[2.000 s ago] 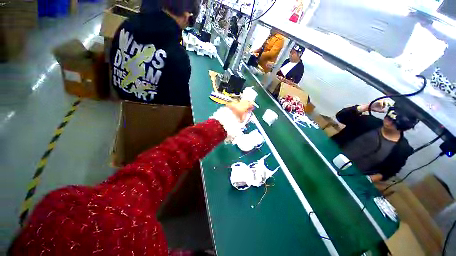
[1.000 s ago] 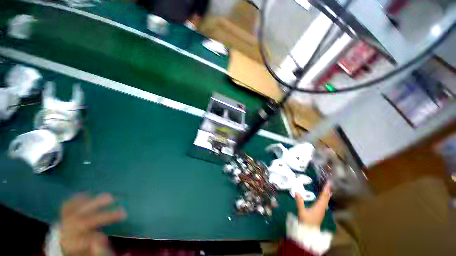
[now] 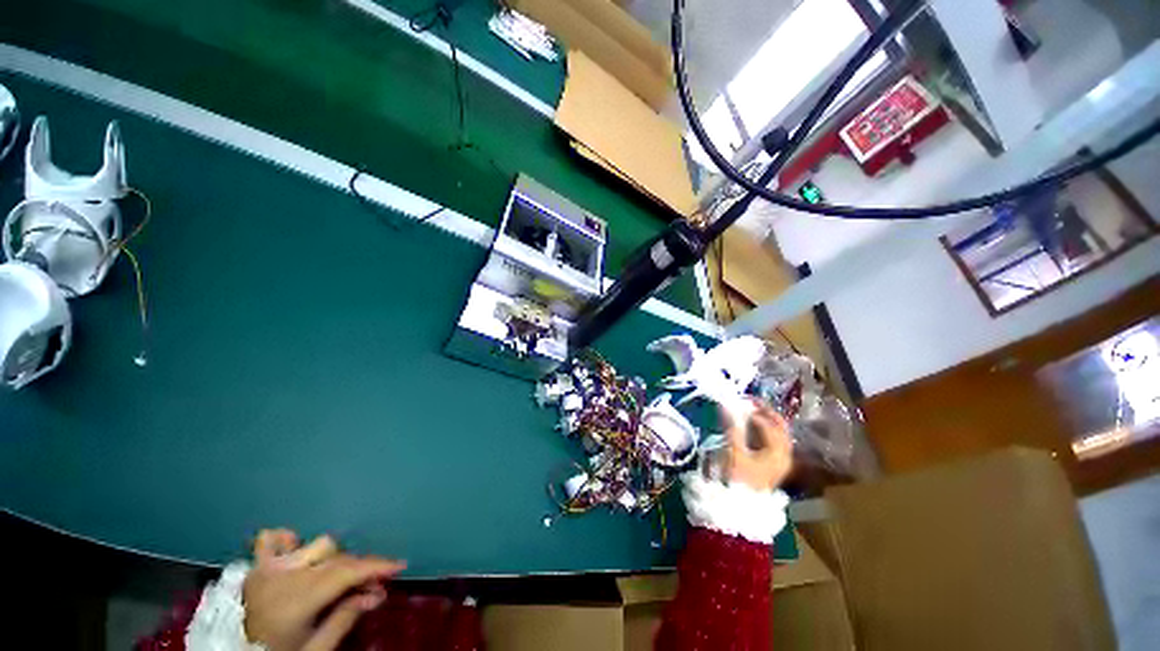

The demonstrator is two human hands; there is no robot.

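Note:
My right hand (image 3: pixel 759 448) is at the white plastic housings (image 3: pixel 720 369) at the right end of the bench, its fingers curled on a white housing piece; blur hides the exact grip. Another rounded white shell (image 3: pixel 668 432) lies just left of it, against the pile of small silvery motors with thin coloured wires (image 3: pixel 608 426). My left hand (image 3: pixel 312 591) is low at the bench's front edge, fingers apart, with nothing seen in it.
A black electric screwdriver (image 3: pixel 636 290) hangs slanted beside the grey screw feeder (image 3: pixel 550 242). White yoke housings (image 3: pixel 70 235) with wires lie at the far left. Beyond are the green belt (image 3: pixel 280 95) and its rail. A clear bag (image 3: pixel 827 426) and cardboard box (image 3: pixel 973 553) are at right.
The view has swung from down the line to the bench's right end. My right hand has moved from spread beside the white shells to curled among them. My left hand has moved right and lower.

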